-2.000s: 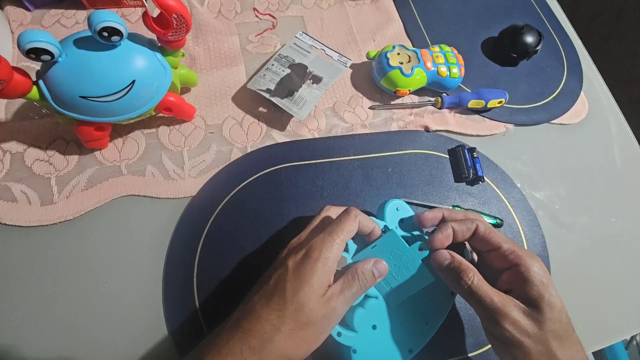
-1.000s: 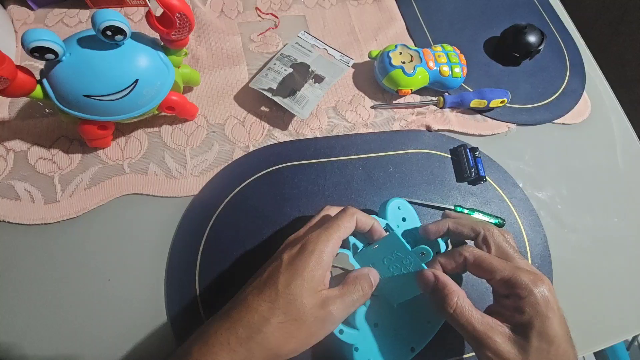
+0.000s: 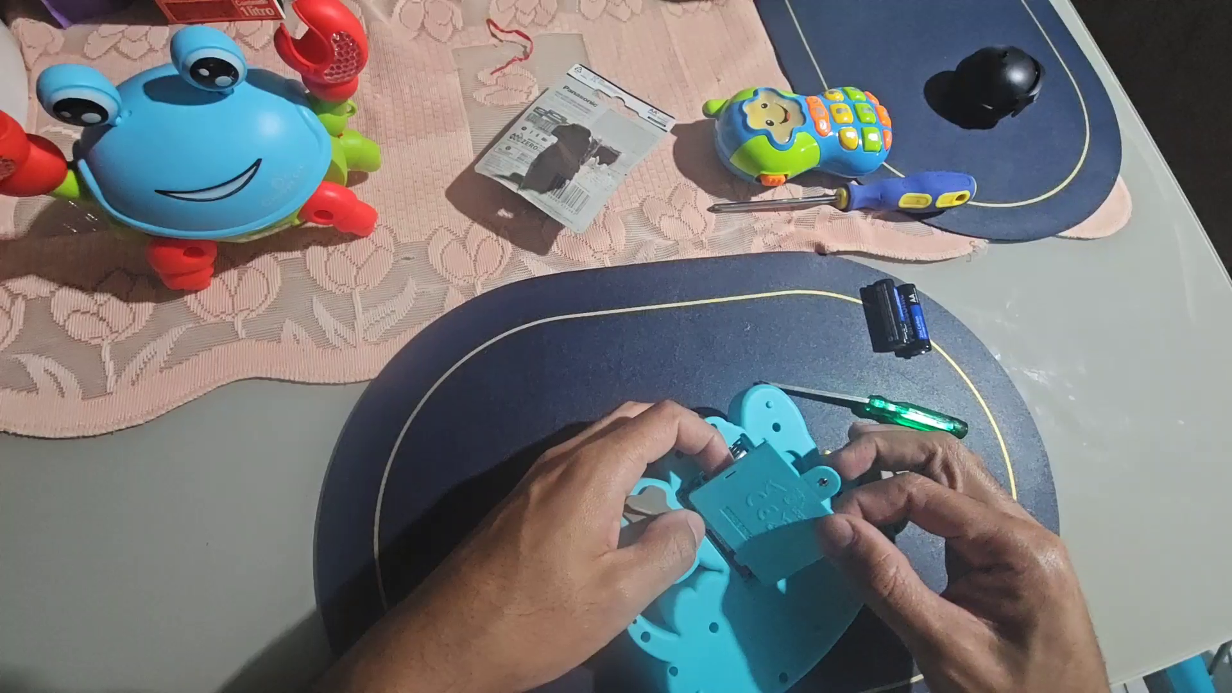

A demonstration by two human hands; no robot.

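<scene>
A turquoise plastic toy [image 3: 741,626] lies back side up on a dark blue oval placemat. Its battery cover [image 3: 765,510], with a screw in its tab, sits tilted over the battery compartment, and metal contacts show along its edge. My left hand [image 3: 587,529] rests on the toy, fingertips at the cover's left edge. My right hand [image 3: 943,539] pinches the cover's right side between thumb and fingers. Just beyond lies a screwdriver with a green handle [image 3: 910,415]. Two batteries [image 3: 897,318] lie side by side near the mat's upper right.
Behind the dark blue placemat [image 3: 539,356] are a blue and red crab toy [image 3: 207,154], a battery blister pack [image 3: 575,146], a toy phone [image 3: 804,133], a blue-handled screwdriver [image 3: 905,192] and a black round object [image 3: 996,82] on a second mat.
The battery cover, flatter on the toy two seconds ago, has turned and lifted out of line with the compartment, whose contacts now show. My right hand stays at its side.
</scene>
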